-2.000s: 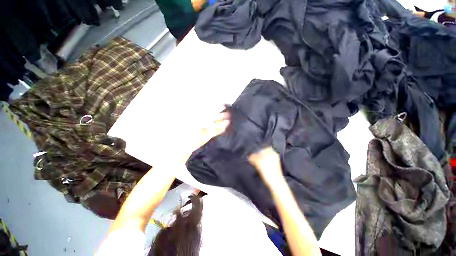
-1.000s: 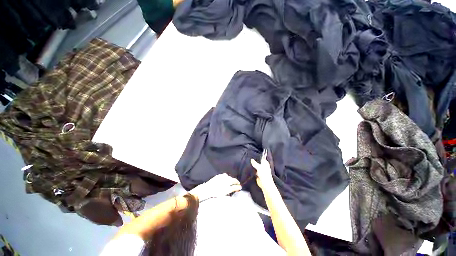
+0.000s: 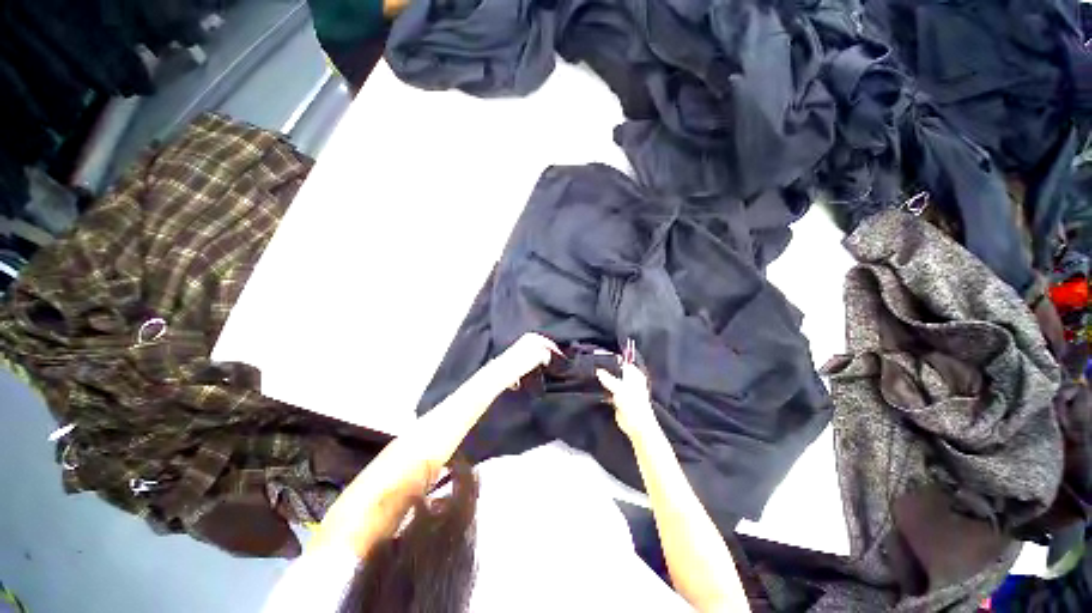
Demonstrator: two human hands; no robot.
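Observation:
A dark garment lies bunched on the white table in front of me. My left hand pinches an edge of it near its front middle. My right hand is just to the right, on the same edge, with small thread snips whose tip points up from the fingers. A short dark stretch of cloth runs between the two hands. Loose thread ends are too small to make out.
Plaid garments hang over the left table edge. A heap of dark garments lies at the far side. A tweed garment with a pale loop is at right. A dark green sleeve shows at top left.
My left hand has moved up and right from the near edge, onto the garment beside my right hand. The garment, spread flatter two seconds ago, is now bunched, with its near edge folded between the hands.

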